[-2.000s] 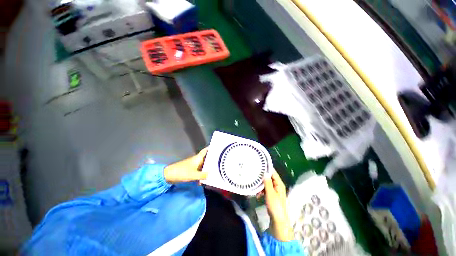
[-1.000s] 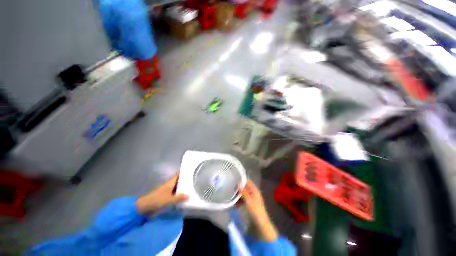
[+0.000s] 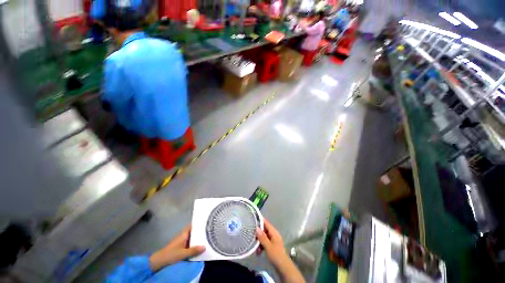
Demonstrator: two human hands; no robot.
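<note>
A small white fan (image 3: pixel 226 228) with a round slatted grille and a blue centre mark is held up in front of my body at the bottom of the view. My left hand (image 3: pixel 176 249) grips its squarish left edge, thumb on the front. My right hand (image 3: pixel 271 242) grips its rounded right edge. The fingers behind the fan are hidden.
A person in blue (image 3: pixel 147 85) sits on a red stool (image 3: pixel 169 150) at a green bench at left. A grey cabinet (image 3: pixel 105 221) stands at near left. A white box-like unit (image 3: pixel 382 257) is at near right. Yellow-black tape (image 3: pixel 221 138) crosses the grey floor.
The view has swung from the green bench to the aisle and the seated person. The orange tray has left the view. Both hands still hold the fan.
</note>
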